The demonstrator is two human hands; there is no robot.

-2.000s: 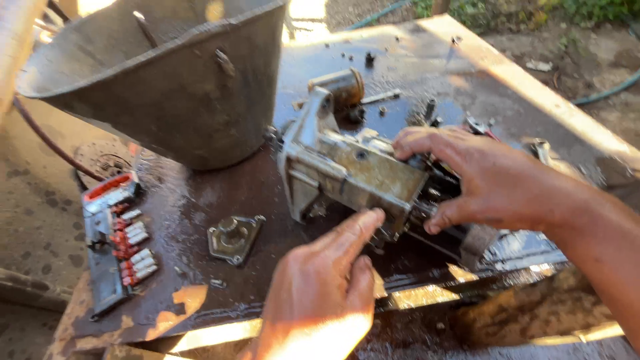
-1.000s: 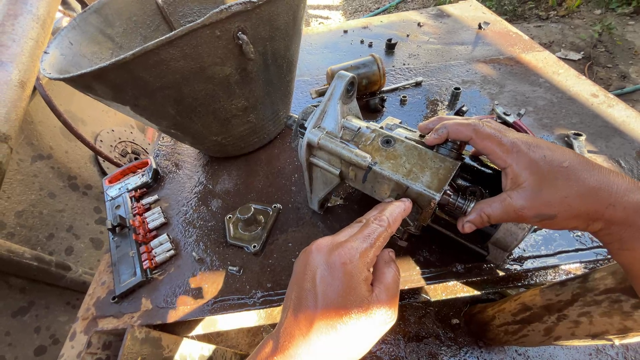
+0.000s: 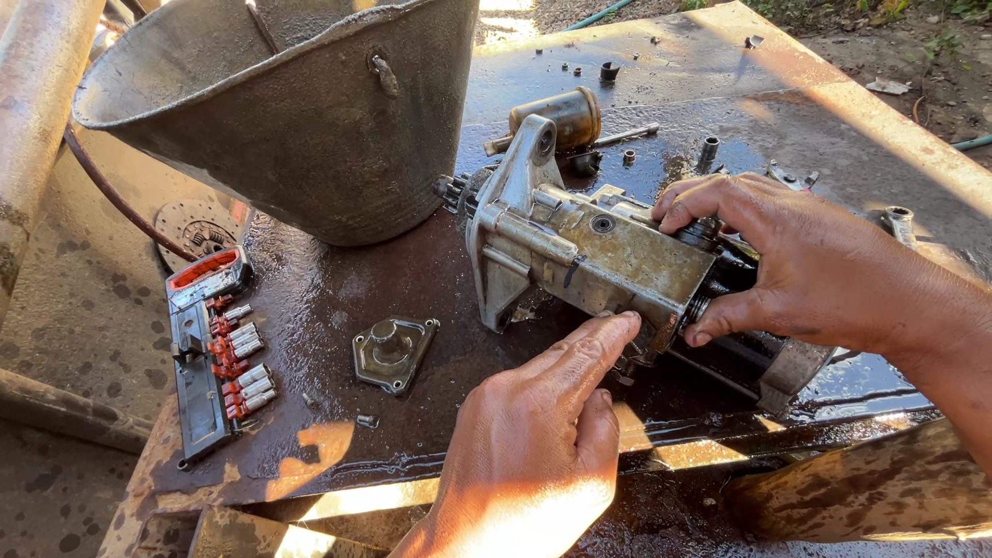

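A starter motor's metal housing (image 3: 597, 248) lies on the oily table, its toothed pinion (image 3: 463, 194) pointing left near the bucket. My right hand (image 3: 806, 256) spans the housing's right end, the fingers on its far side and the thumb against a threaded or ribbed dark part (image 3: 697, 310) at the near side. My left hand (image 3: 535, 418) touches the near lower edge of the housing with its index fingertip, the other fingers curled. A flat metal cover (image 3: 394, 353) with a raised round centre lies to the left. The underside of the housing is hidden.
A large metal bucket (image 3: 310, 124) stands at the back left. A socket rail (image 3: 205, 372) with red clips lies at the left edge. Behind the housing are a metal cylinder (image 3: 570, 116), a thin rod (image 3: 628, 135), loose sockets (image 3: 708, 151) and a wrench end (image 3: 899, 225).
Both hands keep nearly the same hold and touch on the housing. The view has shifted and is sharper than two seconds ago.
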